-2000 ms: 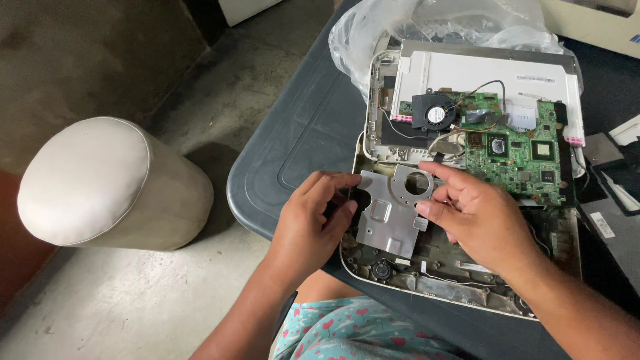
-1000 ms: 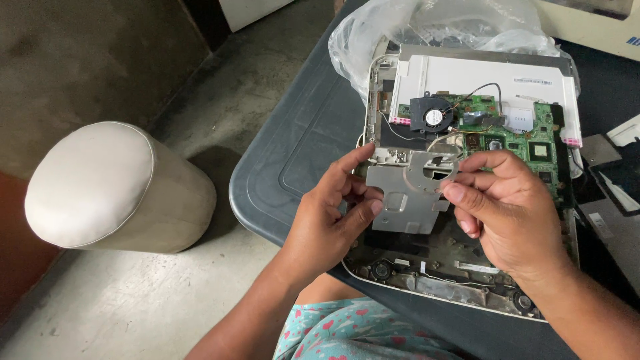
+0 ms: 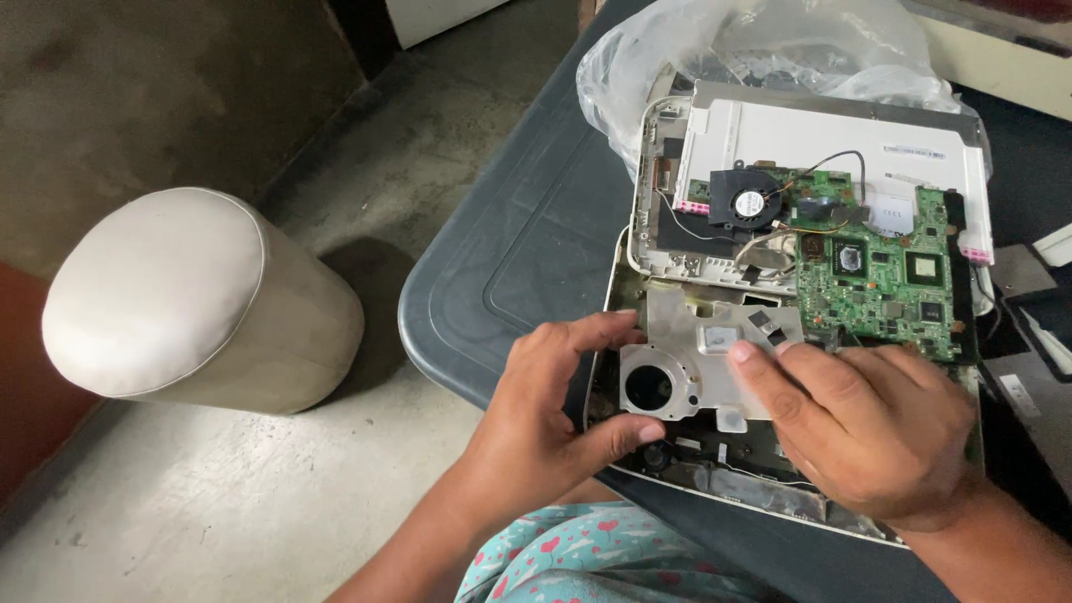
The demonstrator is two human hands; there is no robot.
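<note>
A thin metal bracket plate [image 3: 712, 364] with a round fan opening at its left end is held between my hands over the open laptop base [image 3: 754, 494]. My left hand [image 3: 557, 402] curves round the plate's left end, thumb by the ring and fingers at the upper edge. My right hand [image 3: 871, 419] grips the plate's right side, thumb near a pale square pad. Just above lie a green laptop circuit board [image 3: 888, 293] and a small black cooling fan [image 3: 745, 199] with wires, both resting on a white-backed display panel [image 3: 804, 138].
A clear plastic bag [image 3: 754, 50] lies crumpled behind the panel on the dark table [image 3: 452, 293]. Flat dark parts [image 3: 1017, 377] are at the right, a pale box [image 3: 997, 63] at the upper right. A beige round stool [image 3: 201, 301] stands on the floor at left.
The metal plate has been turned over: its round opening, at the right before, is now at the left, and a pale pad shows on its face. Both hands have shifted their hold on it.
</note>
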